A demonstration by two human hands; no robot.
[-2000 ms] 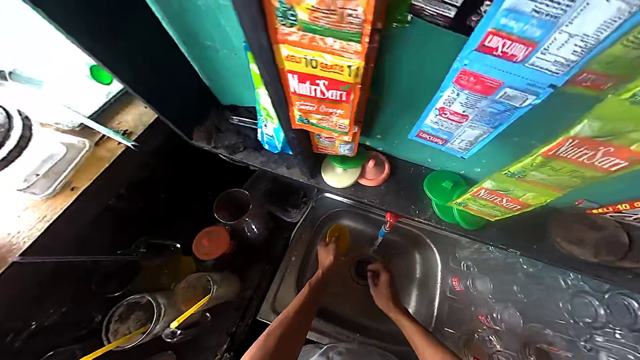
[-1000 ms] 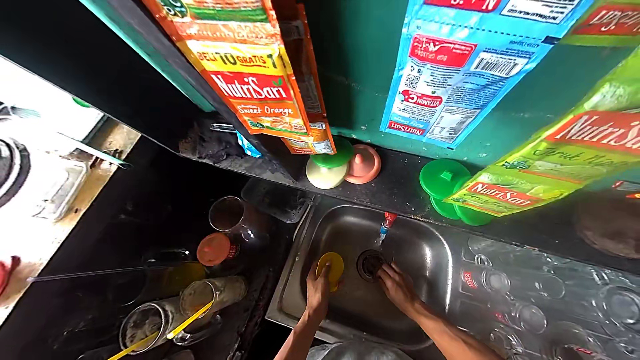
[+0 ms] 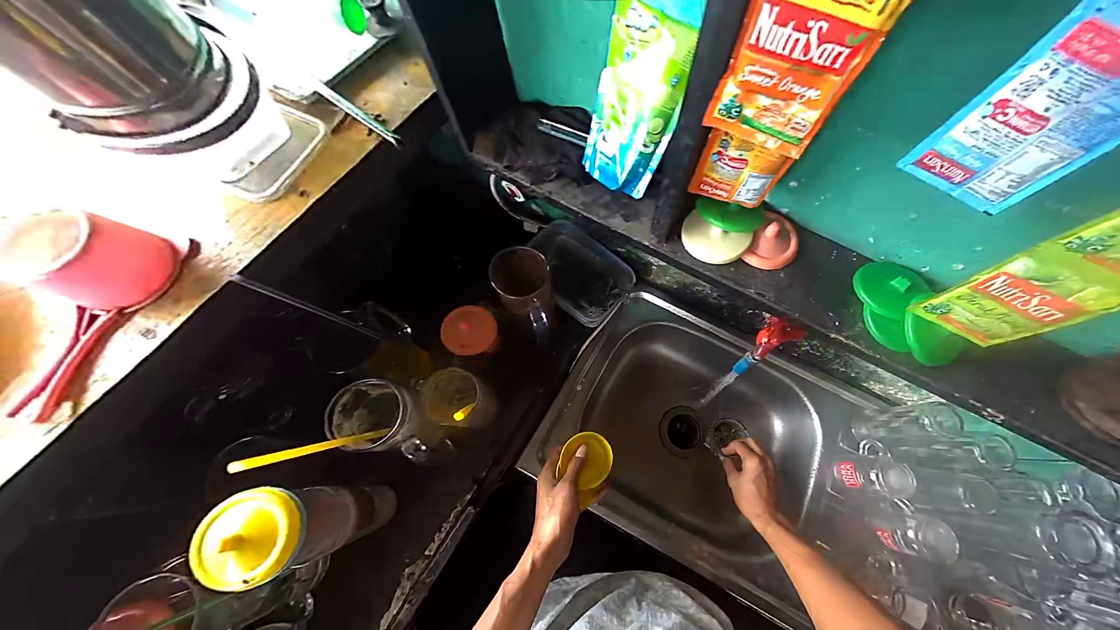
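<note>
My left hand [image 3: 563, 492] grips a round yellow lid [image 3: 585, 461] over the near left rim of the stainless steel sink [image 3: 744, 525]. Between the fingers of my right hand [image 3: 749, 468] is a small round strainer [image 3: 727, 432], held just right of the open drain hole [image 3: 681, 430]. Water runs from a tap with a red handle [image 3: 777, 333] and blue spout into the basin. Left of the sink, glass mugs [image 3: 367, 413] with yellow straws [image 3: 306, 451] stand on the dark counter, beside an orange lid [image 3: 468, 331].
Many upturned glasses [image 3: 954, 481] crowd the rack on the right. A yellow-lidded glass [image 3: 245, 538] stands at lower left. Green lids [image 3: 892, 289] lie on the ledge under hanging drink sachets [image 3: 783, 70]. A pink saucepan [image 3: 114, 262] is on the wooden surface at upper left.
My left hand has brought the yellow lid from inside the basin to its near left rim. My right hand has lifted the strainer off the drain, leaving a dark hole. The view has swung left.
</note>
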